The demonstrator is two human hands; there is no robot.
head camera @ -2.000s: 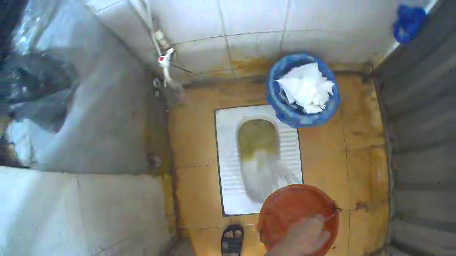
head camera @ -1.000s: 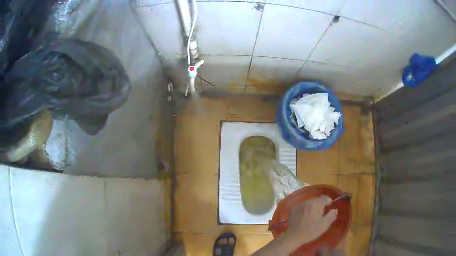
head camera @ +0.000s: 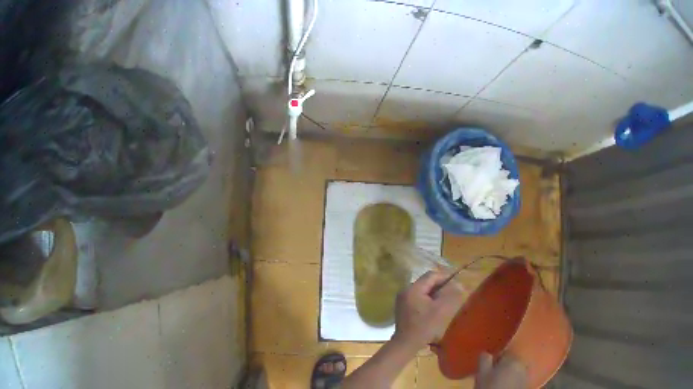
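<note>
The squat toilet [head camera: 338, 262] is a white rectangle set in the floor, with yellow-brown water in its bowl. A red-orange water basin [head camera: 543, 334] with a thin wire handle is tipped on its side at the pan's lower right, its opening facing left. Splashing water shows between it and the bowl. My left hand [head camera: 422, 308] is closed around the wire handle, left of the basin. My right hand [head camera: 501, 374] is at the basin's lower rim, blurred and partly cut off by the bottom edge; its fingers are at the rim.
A blue-lined waste paper bin [head camera: 433, 209] heaped with white paper stands beyond the pan. A white tap [head camera: 295, 110] is on the wall pipe. Black plastic bags [head camera: 114, 144] lie on the left ledge. A ribbed grey door [head camera: 631, 251] is at right. A dark sandal [head camera: 328, 371] shows at the bottom.
The basin has moved right and tipped much further over. The water stream is thinner. My left hand has moved left with the handle. My right hand shows more clearly at the rim.
</note>
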